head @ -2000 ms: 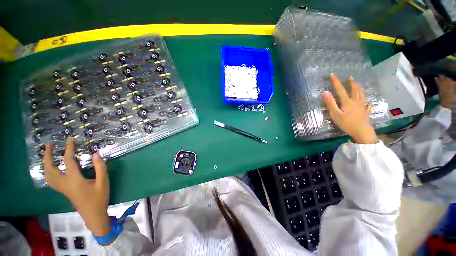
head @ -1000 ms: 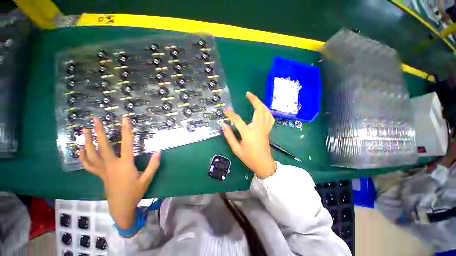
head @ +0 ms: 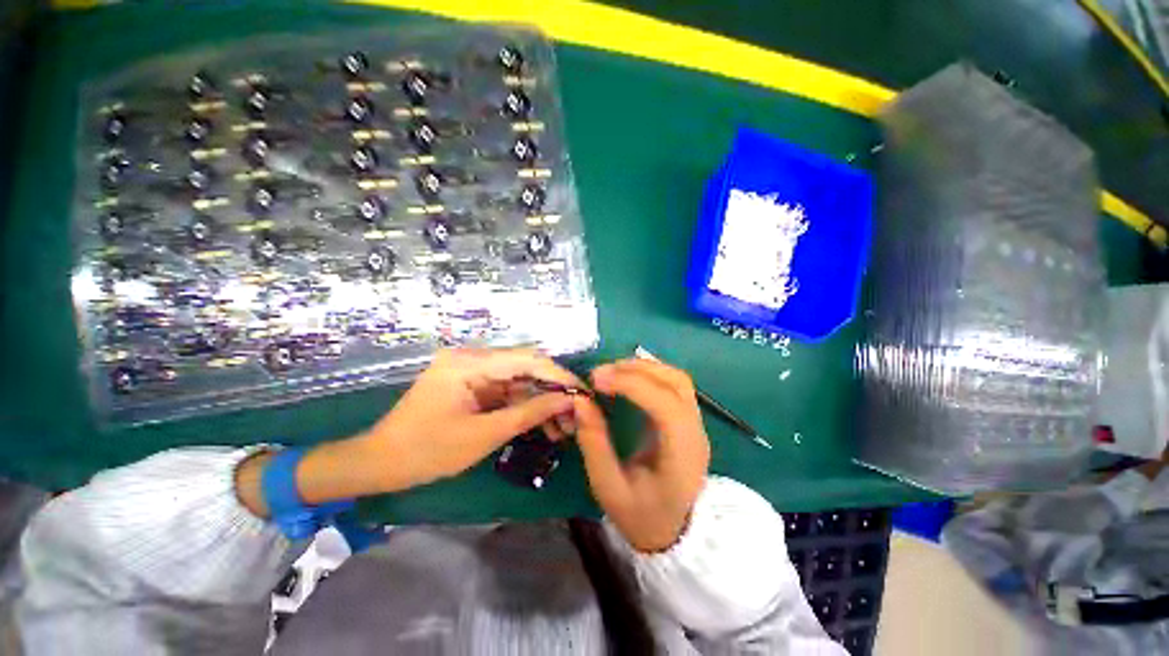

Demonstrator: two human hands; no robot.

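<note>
My left hand [head: 468,417] and my right hand [head: 647,442] meet above the near part of the green mat. Their fingertips pinch a small thin dark flex cable part [head: 560,387] between them; its detail is too small to tell. A black watch housing [head: 526,458] lies on the mat just below, partly hidden by my left hand. The clear blister tray [head: 321,218], with rows of flex assemblies, lies at the left. The tweezers [head: 737,419] lie right of my right hand, their upper end near its fingers.
A blue bin [head: 842,244] holds tiny white pieces, with more scattered beside it. Stacked clear trays [head: 987,282] stand at the right, a white box [head: 1141,359] beyond. A black compartment tray [head: 833,564] is below the bench edge. Another person's sleeve [head: 1051,538] shows at lower right.
Both hands have left the blister tray's near edge and come together over the housing. They now hold a small dark part. The camera view has shifted.
</note>
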